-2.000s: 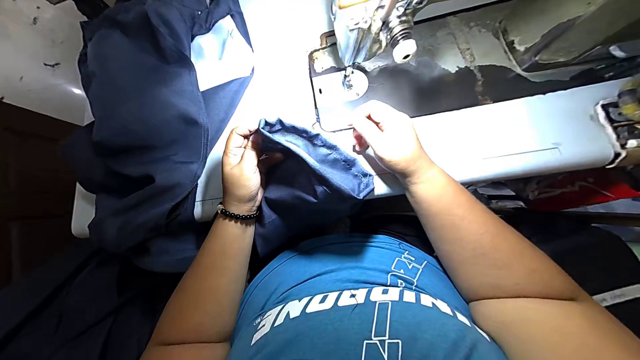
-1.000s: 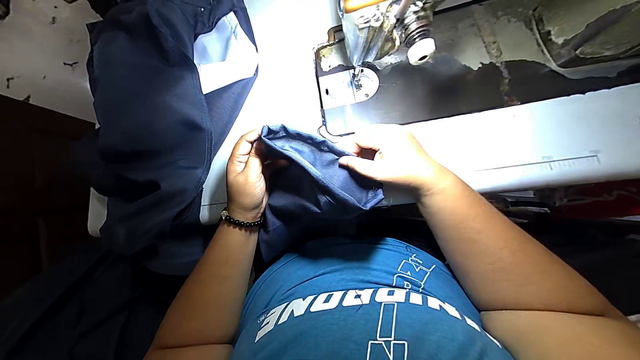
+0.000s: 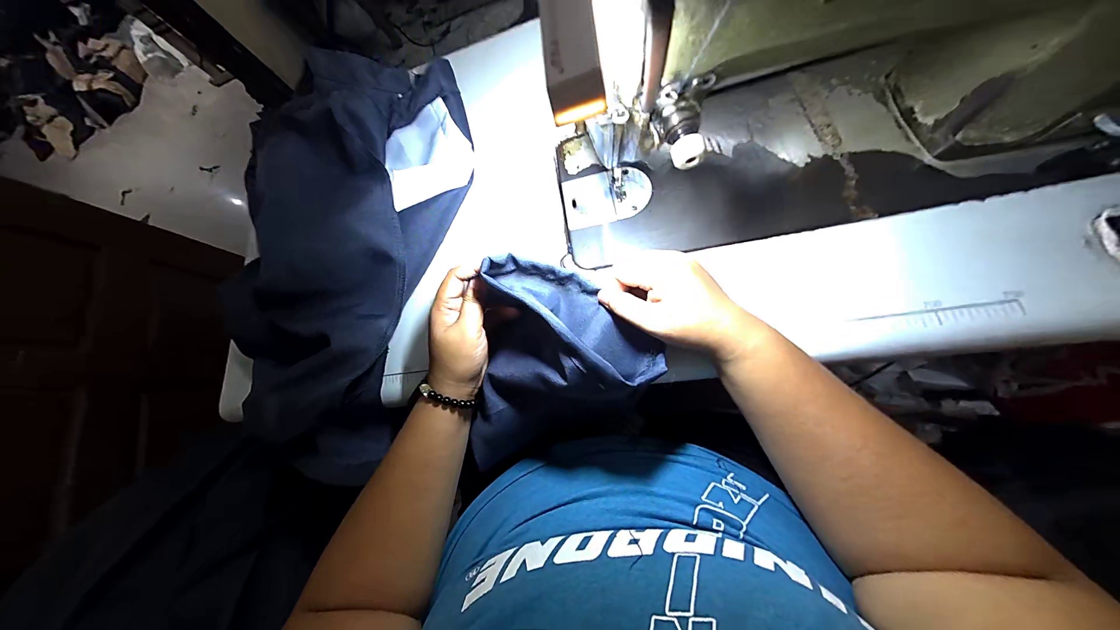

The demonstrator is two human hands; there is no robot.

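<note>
Between my hands, a navy fabric piece with a folded, tube-like edge (image 3: 560, 350) hangs over the front edge of the white sewing table. My left hand (image 3: 459, 328), with a beaded bracelet at its wrist, grips the left end of the fold. The thumb and fingers of my right hand (image 3: 669, 302) pinch the upper right part of that edge. Just beyond the fabric are the needle plate (image 3: 612, 197) and the presser foot (image 3: 619, 182) of a sewing machine, with no cloth under the foot. More navy cloth, a garment (image 3: 324, 236) with a white part, lies to the left.
The white tabletop (image 3: 875, 297) bears a printed scale near its front edge. The machine's dark, worn bed (image 3: 744, 197) extends to the right, with a tension knob (image 3: 687, 149) above it. Fabric scraps (image 3: 79, 83) lie at the far upper left.
My right hand was beside the needle plate, apart from the fabric edge, two seconds ago; now it pinches that edge. My left hand has kept its hold. The view has shifted.
</note>
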